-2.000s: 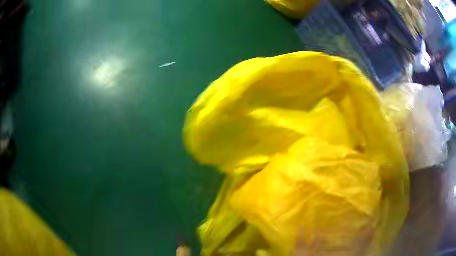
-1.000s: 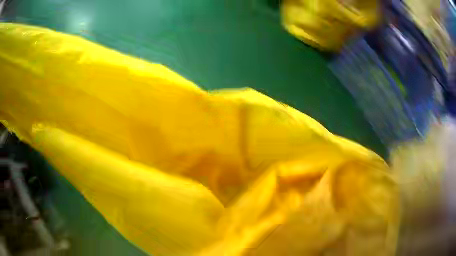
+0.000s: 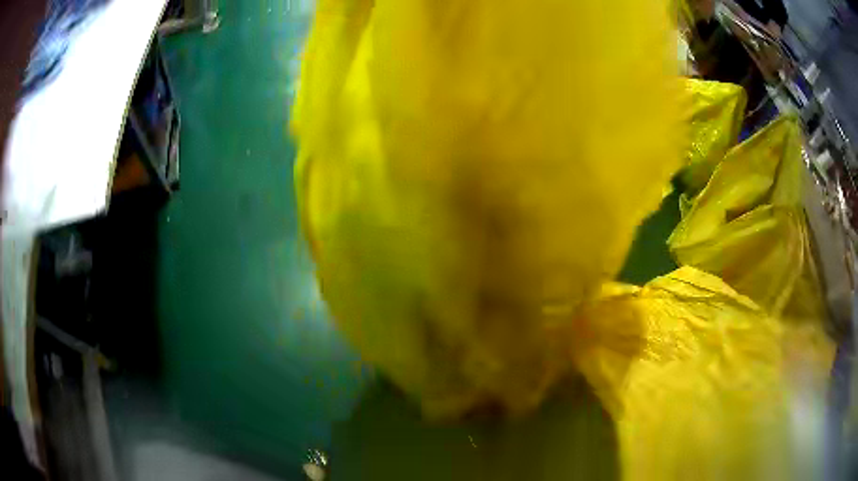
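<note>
A large bright yellow woven sack (image 3: 489,188) hangs blurred in front of the camera and fills the middle of the view up to the top edge. It looks limp and lifted, with its lower end above the green floor. Another yellow sack (image 3: 696,348) lies crumpled at the lower right, touching or overlapping its lower right side. Neither my left hand nor my right hand can be made out; the sack and blur may hide them.
A white-topped table (image 3: 75,122) with a blue tangle on it stands at the left, dark underneath. Green floor (image 3: 235,282) shows between table and sack. More crumpled yellow sacks (image 3: 753,216) are at the right. A small pale thing (image 3: 315,465) is at the bottom edge.
The yellow sack has gone from lying spread out low across the view to hanging tall in the centre. The view has turned; the table and further yellow sacks now show, the blue crates do not.
</note>
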